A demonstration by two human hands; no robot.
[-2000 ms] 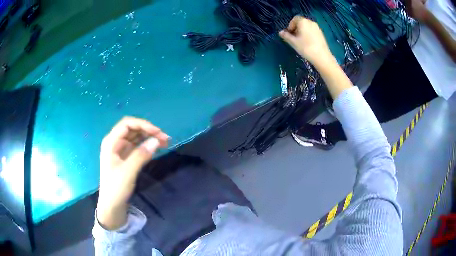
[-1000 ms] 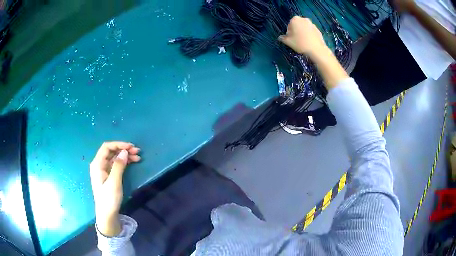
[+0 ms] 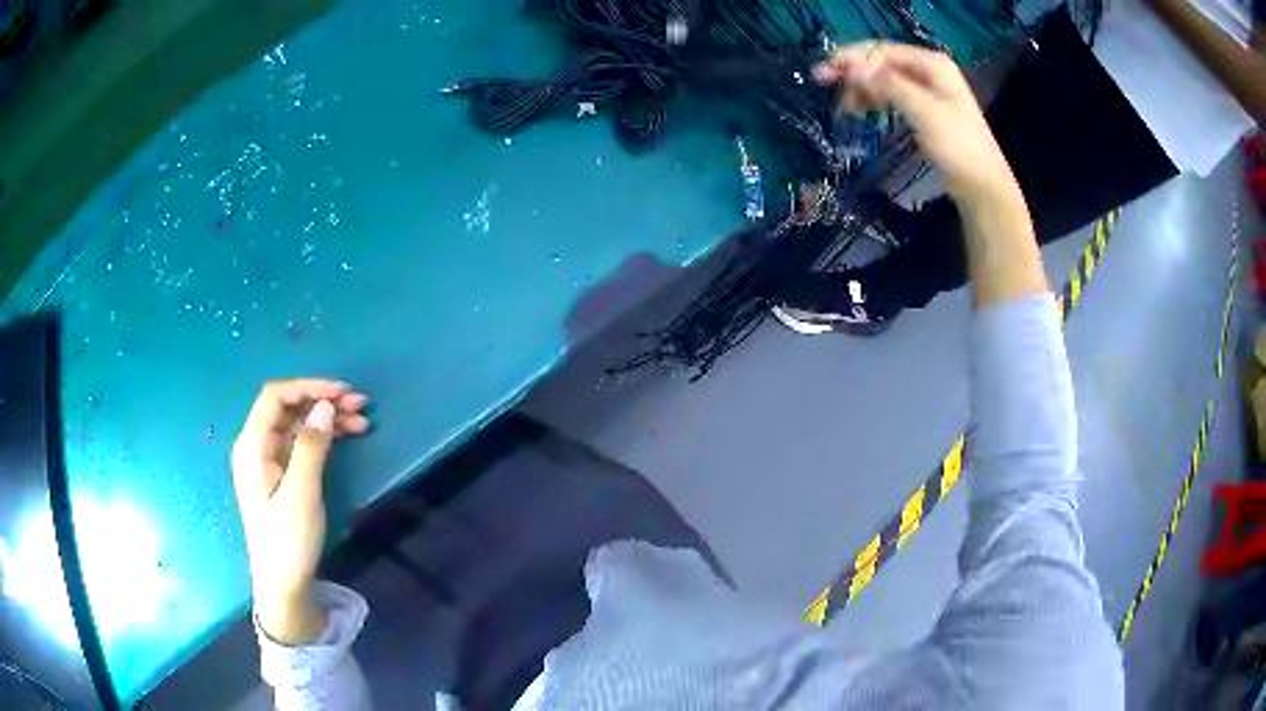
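Note:
A cable pile [image 3: 583, 97] of tangled black leads lies at the upper middle of the bench, with shiny ends and several leads hanging over the front edge. My right hand [image 3: 916, 104] is over the pile's right part, fingers bent and blurred; whether it holds a lead cannot be told. A small blue and white piece [image 3: 753, 189] lies on the mat left of the hanging leads. My left hand [image 3: 289, 465] is palm-up with loosely curled fingers over the bench's front edge, with nothing visible in it.
The teal bench mat [image 3: 403, 278] carries scattered clear scraps [image 3: 243, 174]. A black base plate [image 3: 25, 472] with white glare beside it is at the left edge. A shoe [image 3: 830, 313] and yellow-black floor tape [image 3: 909, 514] show below. Another person's arm [image 3: 1208, 49] is at top right.
My right hand has moved right and its fingers have opened somewhat from a closed shape. My left hand has moved slightly left. The camera view has shifted, and the leads appear farther left.

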